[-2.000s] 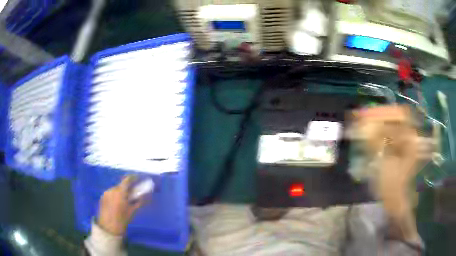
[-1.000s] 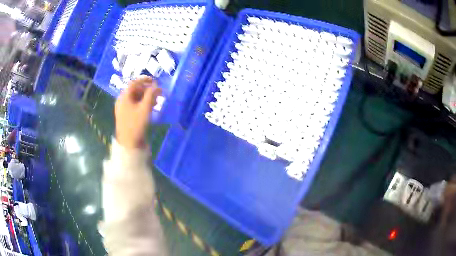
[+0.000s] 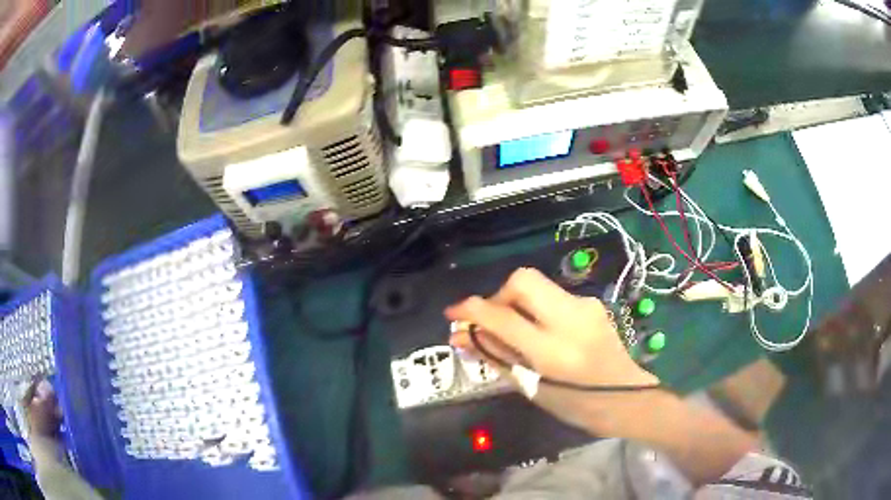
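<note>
My right hand [image 3: 552,342] is over the white socket outlet [image 3: 425,379] on the black test fixture box [image 3: 430,444]. Its fingertips are closed on a dark thin test lead [image 3: 596,388], with a small white piece at the tips that may be an adapter. The lead loops back across the hand. My left hand [image 3: 41,412] is small and blurred at the left edge, at the second blue tray [image 3: 64,342]; whether it holds anything cannot be told. The nearer blue tray [image 3: 262,352] holds dense rows of white adapters [image 3: 176,361].
Green buttons [image 3: 657,342] and coiled white cables [image 3: 777,234] are at the right. A beige vented box [image 3: 283,146], a white power strip [image 3: 418,117] and a cream instrument [image 3: 606,127] with red and black leads stand behind. A red light [image 3: 481,439] glows on the fixture.
The view has swung right, back to the fixture. My right hand is now in view at the socket outlet. My left hand remains at the second tray, now near the left edge.
</note>
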